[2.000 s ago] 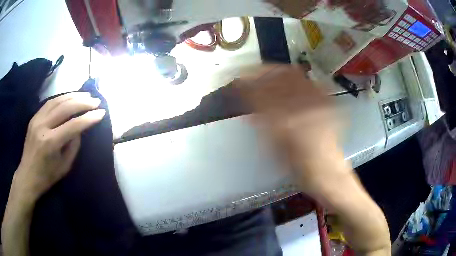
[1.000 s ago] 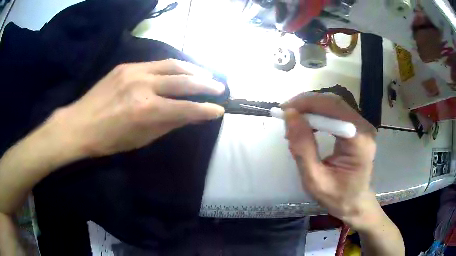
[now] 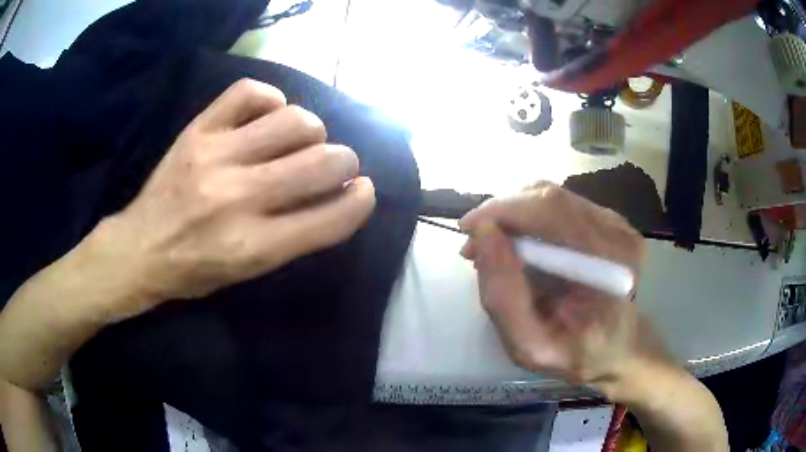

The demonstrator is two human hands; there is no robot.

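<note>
A large black garment piece [image 3: 265,327] covers the left of the table and hangs over the front edge. My left hand [image 3: 256,177] lies on it with curled fingers, pinching a bit of the cloth. My right hand [image 3: 566,274] holds a white pen-like stick [image 3: 579,267] beside the garment's right edge. The stick's front end is hidden by my fingers; a thin dark line runs from them to the cloth edge. A dark cloth scrap [image 3: 619,192] lies behind my right hand, and a narrow dark part [image 3: 451,202] shows between my hands.
The sewing machine's red and metal head parts [image 3: 636,53] hang above, with a ribbed cream knob [image 3: 596,129]. A round metal disc [image 3: 528,108], a yellowish loop handle [image 3: 642,90] and a dark cloth strip [image 3: 688,163] lie behind. A ruler [image 3: 460,391] runs along the front edge.
My right hand came from the right holding the white stick to the garment's edge, then lowered slightly. My left hand moved right with the garment, then drew back left from the edge, fingers curling.
</note>
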